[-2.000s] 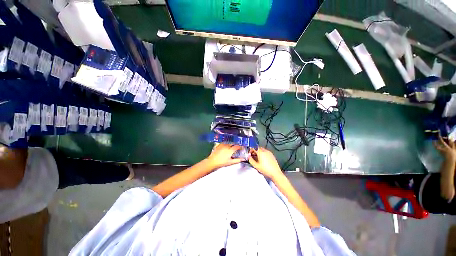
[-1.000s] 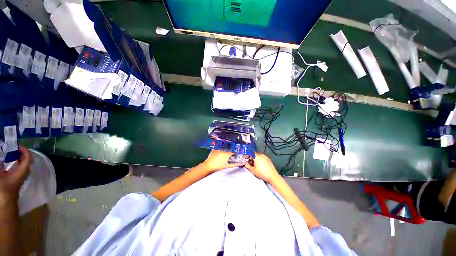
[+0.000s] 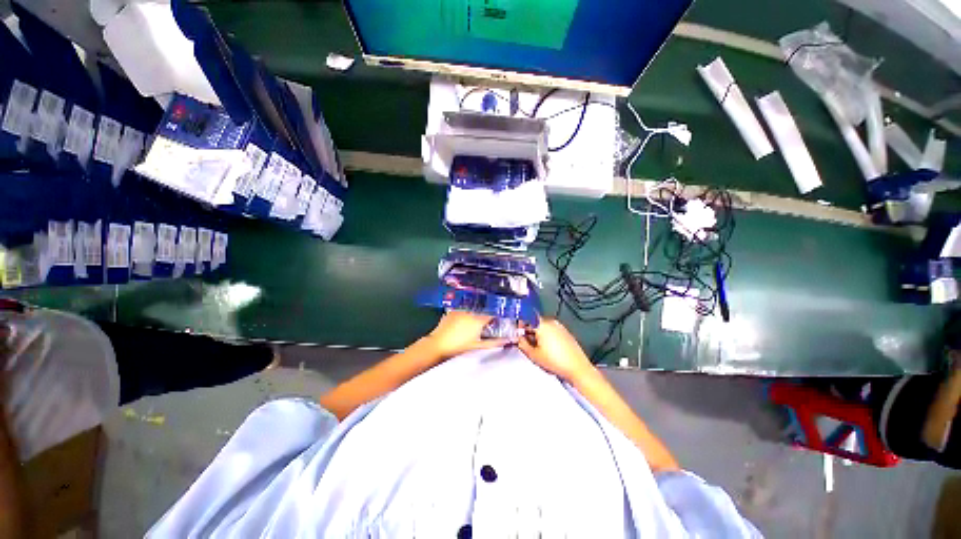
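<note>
A blue printed retail box (image 3: 490,305) lies at the bench's front edge, close to my body. My left hand (image 3: 461,333) is at the box's near end, its fingers on a small greyish shiny item (image 3: 499,331). My right hand (image 3: 545,343) is on the other side of that item, pinching something small and dark, too small to name. Behind it, another box (image 3: 496,206) stands open, its pale flap raised. Black cables (image 3: 592,282) lie in a tangle to the right of the boxes.
A monitor (image 3: 521,40) stands at the back above a white board (image 3: 586,147). Rows of blue boxes with labels (image 3: 143,244) fill the left. A white block (image 3: 692,218), paper slip (image 3: 681,308) and blue pen (image 3: 722,291) lie right. People show at both sides; a red stool (image 3: 838,423) stands right.
My hands stay at the box's near end with only small finger movement. The person at the left has lowered a hand that held a box a second ago.
</note>
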